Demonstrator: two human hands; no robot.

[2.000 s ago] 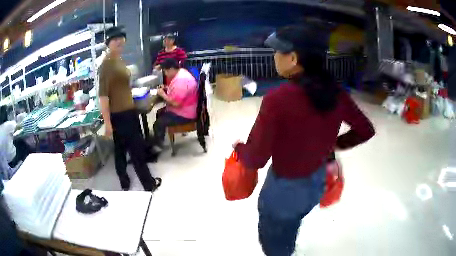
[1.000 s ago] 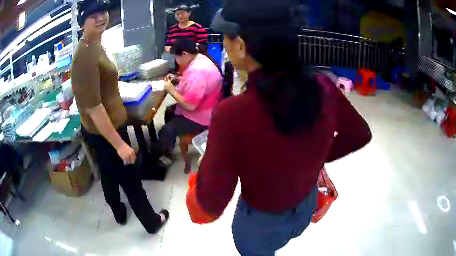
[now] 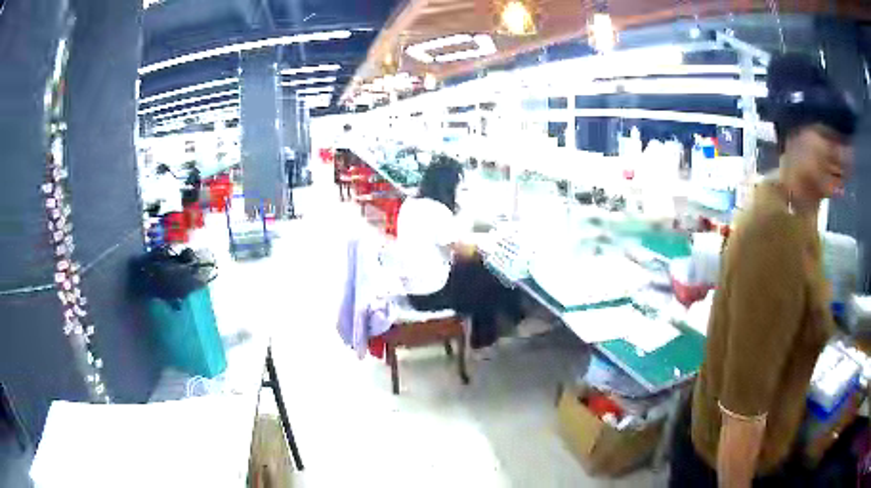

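Note:
Neither of my hands is in view. A person in a brown top [image 3: 764, 324] stands close at the right, cut off by the picture's edge. Beside this person, a blue tray [image 3: 833, 393] with white pieces shows at the right edge. A green-topped workbench [image 3: 659, 358] with papers and small goods runs from the right into the distance. A person in white [image 3: 426, 238] sits at it on a wooden chair [image 3: 425, 334] with pale purple cloth over its back.
A white table [image 3: 143, 443] stands at the lower left, with a dark leg beside it. A teal bin [image 3: 186, 329] with a black bag stands by a grey pillar [image 3: 100, 191]. An open carton [image 3: 611, 434] is under the bench. A blue trolley [image 3: 248, 229] stands farther back.
My view has swung left, along the workbench aisle. The person in dark red with red bags and the seated person in pink are out of view. The person in brown now appears at the right.

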